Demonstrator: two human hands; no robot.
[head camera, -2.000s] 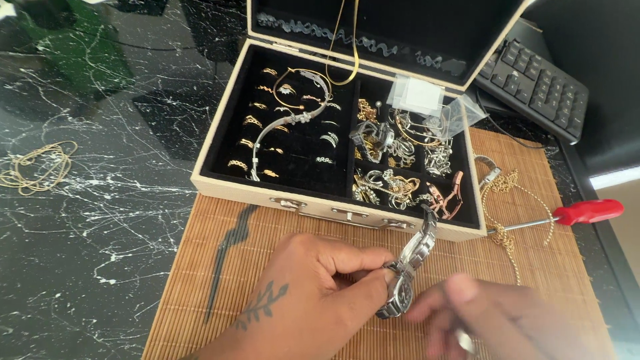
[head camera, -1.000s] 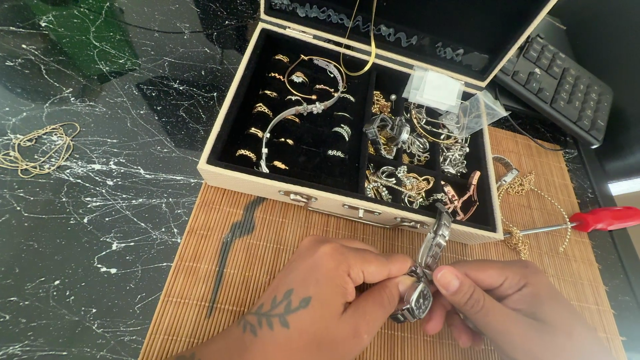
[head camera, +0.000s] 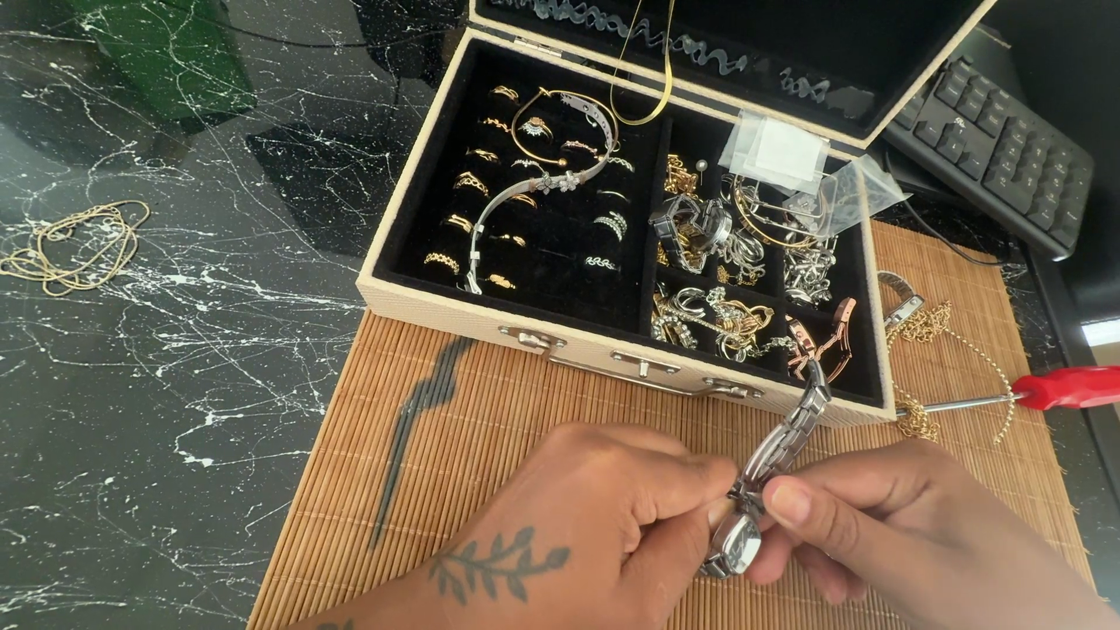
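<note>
A silver metal-link wristwatch (head camera: 733, 542) is held between both hands in front of the jewelry box. My left hand (head camera: 604, 525) pinches it where band and case meet, thumb and forefinger together. My right hand (head camera: 884, 534) grips the band from the other side with thumb and fingers. The watch's bracelet (head camera: 787, 429) runs up to the front edge of the open cream jewelry box (head camera: 455, 311). Inside the box, gold and silver rings (head camera: 471, 182) fill the black ring slots, with a silver bracelet (head camera: 490, 206) lying over them. A rose-gold watch (head camera: 842, 328) sits in the front right compartment.
A bamboo mat (head camera: 499, 429) lies under the box. A red-handled screwdriver (head camera: 1063, 388) and gold chain (head camera: 927, 324) are at the right, near a black keyboard (head camera: 1006, 149). Dark decorated strip (head camera: 420, 407) marks the mat. A tangled cord or chain (head camera: 83, 249) rests on the marbled surface at left.
My right hand, blurred and apart from the watch two seconds ago, has moved in and closed on its band. My left hand has kept its hold.
</note>
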